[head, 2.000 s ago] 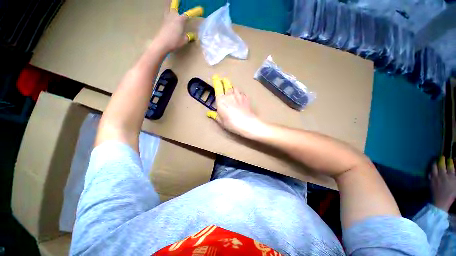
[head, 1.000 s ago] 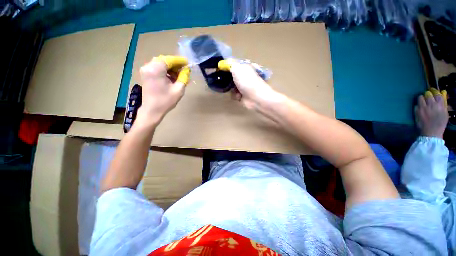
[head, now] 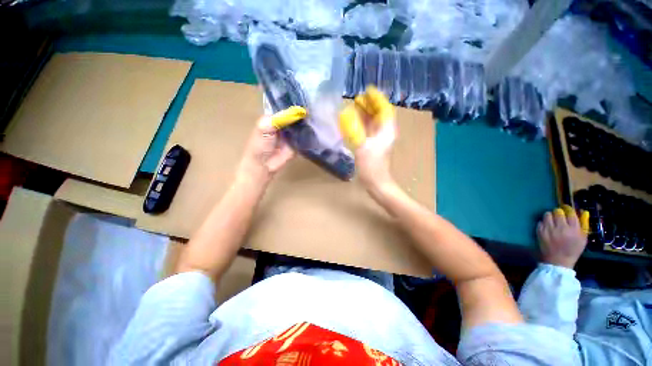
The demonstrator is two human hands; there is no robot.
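A long dark plastic housing (head: 287,89) is raised above the cardboard sheet (head: 307,221), greyish under clear film at its upper part. Its lower end points down to the right. A clear poly bag (head: 318,68) spreads around and right of it. My left hand (head: 270,146) grips it near the middle, yellow finger cots on the fingertips. My right hand (head: 372,132) is beside the bag's right edge, blurred, fingers bent; whether it pinches film cannot be told. A bare black housing (head: 166,179) lies on the sheet's left part.
Bagged housings (head: 422,78) stand in a row behind the sheet, with a heap of empty bags (head: 457,25) beyond. Another cardboard sheet (head: 93,107) lies left. An open carton (head: 36,279) is below left. A coworker's hand (head: 562,236) is right, by rows of black housings (head: 608,150).
The hands and the housing with film are now raised higher off the sheet. My right hand has moved off the housing to the bag's right side. The view has shifted, showing more of the bench's back.
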